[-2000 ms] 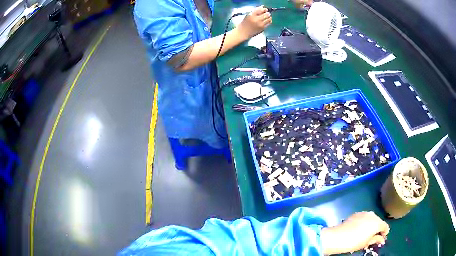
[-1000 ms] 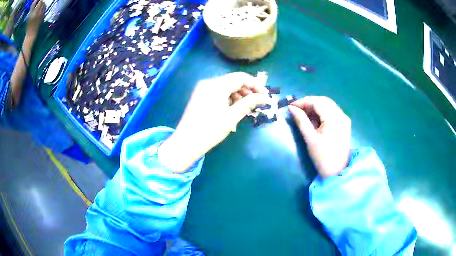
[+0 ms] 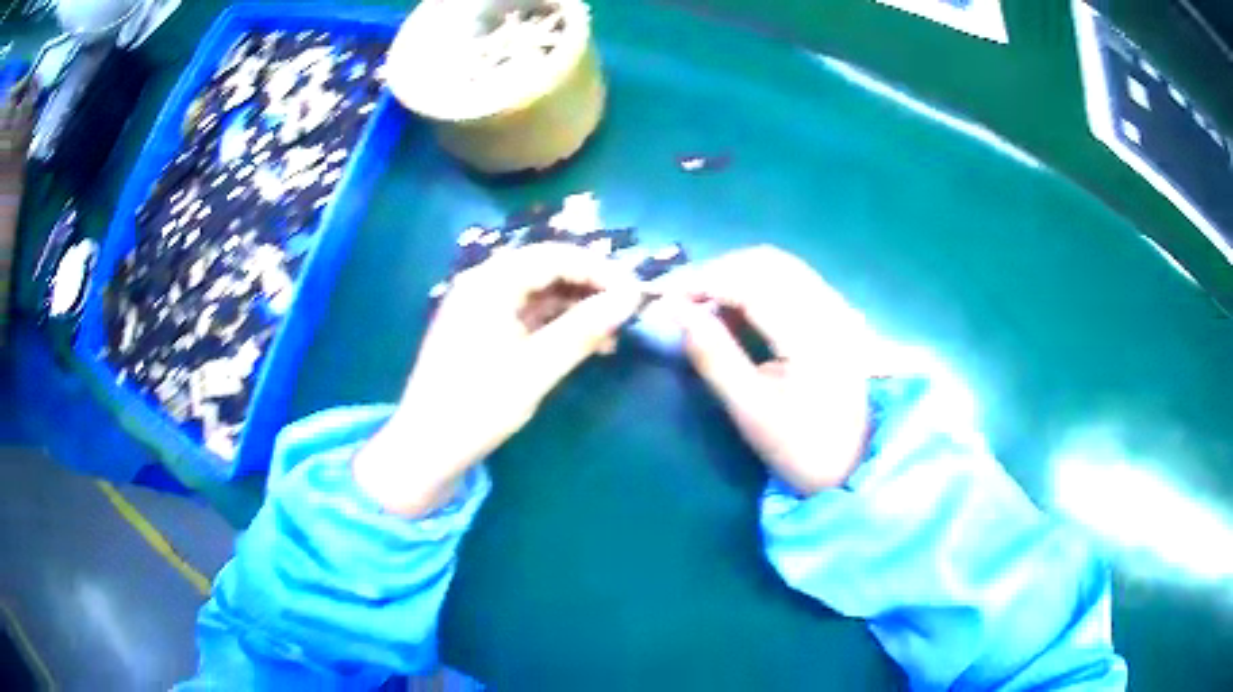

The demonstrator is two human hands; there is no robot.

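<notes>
My left hand (image 3: 494,345) and my right hand (image 3: 784,358) meet fingertip to fingertip over the green table. Between the fingertips is a small dark part (image 3: 652,299), blurred; both hands seem to pinch it. A loose pile of small black and cream parts (image 3: 582,220) lies on the table just beyond my left hand, which partly hides it.
A yellowish-cream tub (image 3: 521,129) with pale slips stands behind the pile. A blue tray (image 3: 331,257) full of black and cream pieces is at the left. One small dark piece (image 3: 699,164) lies right of the tub. Dark panels on white sheets (image 3: 1149,115) are at the upper right.
The view has swung from the tray and the other person down to my hands. Both hands have come together at the fingertips, my right hand moving off the pile's edge.
</notes>
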